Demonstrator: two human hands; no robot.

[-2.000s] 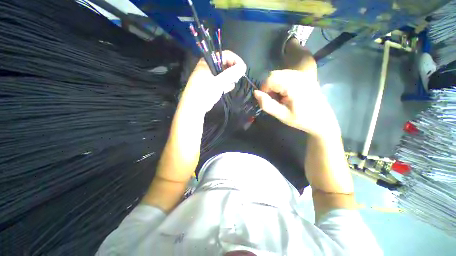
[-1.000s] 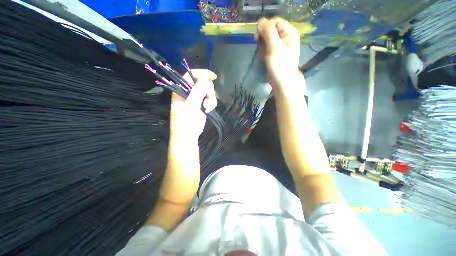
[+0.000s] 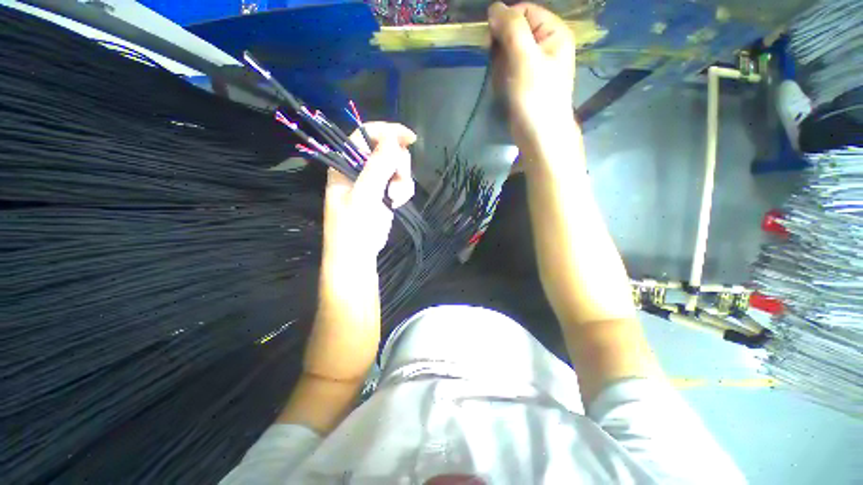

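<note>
My left hand [image 3: 374,175] is closed around a small bunch of black cables [image 3: 326,142]. Their ends fan out up and left, with short pink, red, white and dark cores showing. My right hand [image 3: 533,47] is raised at the bench edge, its fingers closed on a single thin black cable [image 3: 466,128] that hangs down in a curve toward the lap. The cable's tip is hidden by the fingers or bench edge. A dark tuft of cable ends, the lap bundle [image 3: 459,204], spreads between the hands, lower down.
The blue bench [image 3: 312,33] with a worn yellow edge [image 3: 435,36] crosses the top, with coloured wire scraps [image 3: 412,11] on it. A huge hank of black cables [image 3: 142,246] fills the left. At right are a rack with a pale bar [image 3: 705,189], red parts and grey cables [image 3: 823,275].
My right hand has moved from beside my left hand up to the bench edge, drawing the single cable upward. My left hand has shifted slightly left and down, its bunch now tilted left.
</note>
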